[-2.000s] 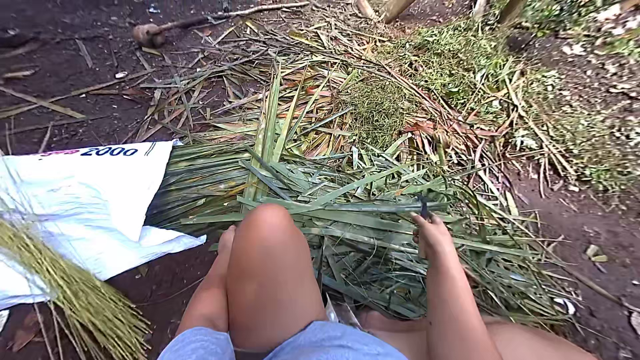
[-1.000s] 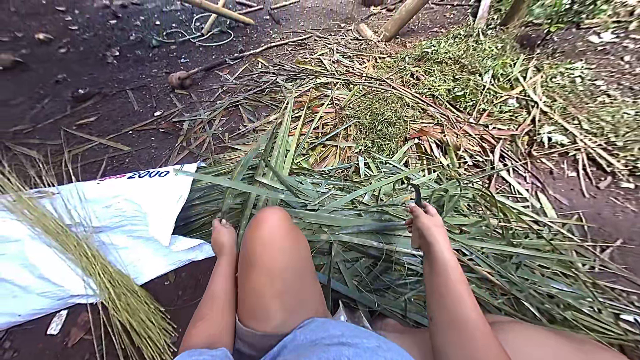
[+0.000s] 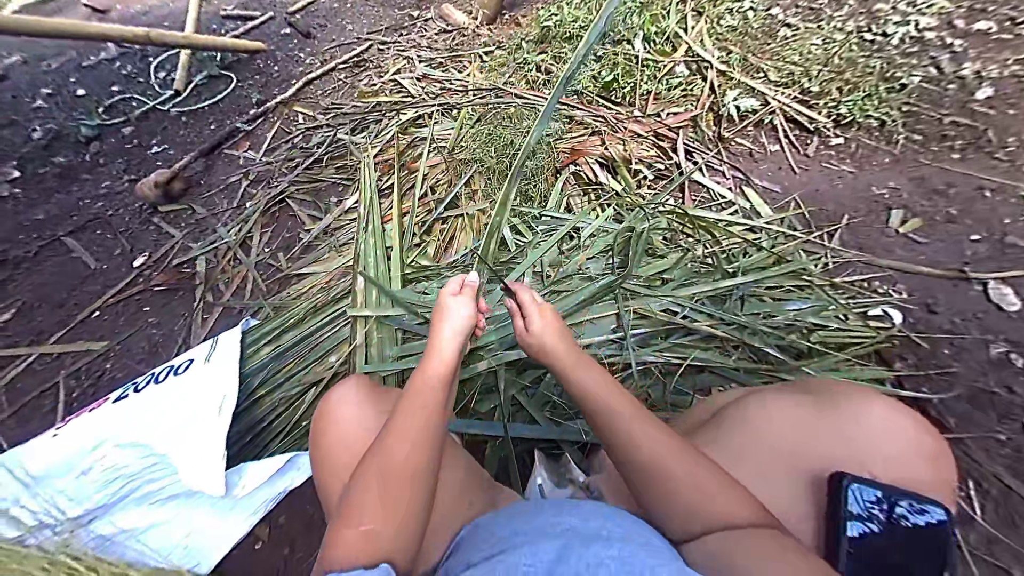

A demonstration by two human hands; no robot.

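My left hand (image 3: 458, 310) is closed on the lower end of a long green leaf strip (image 3: 532, 138), which rises up and to the right. Beside it, my right hand (image 3: 538, 318) grips a small dark blade (image 3: 493, 273), whose tip reaches across the strip near my left fingers. Its handle is hidden in my palm. Under and beyond both hands spreads a pile of long green leaf strips (image 3: 688, 296). Several broader strips (image 3: 374, 240) lie over it lengthwise at the left.
A white woven sack (image 3: 136, 448) lies at the lower left, with thin stalks (image 3: 72, 562) at its near edge. A phone (image 3: 892, 524) rests on my right thigh. Farther off are a stick with a knobbed end (image 3: 164, 186), poles (image 3: 128, 32) and a looped rope (image 3: 168, 98).
My left hand has moved from beside my left knee to the middle and now holds an upraised strip. My right hand has come inward with the blade to meet it.
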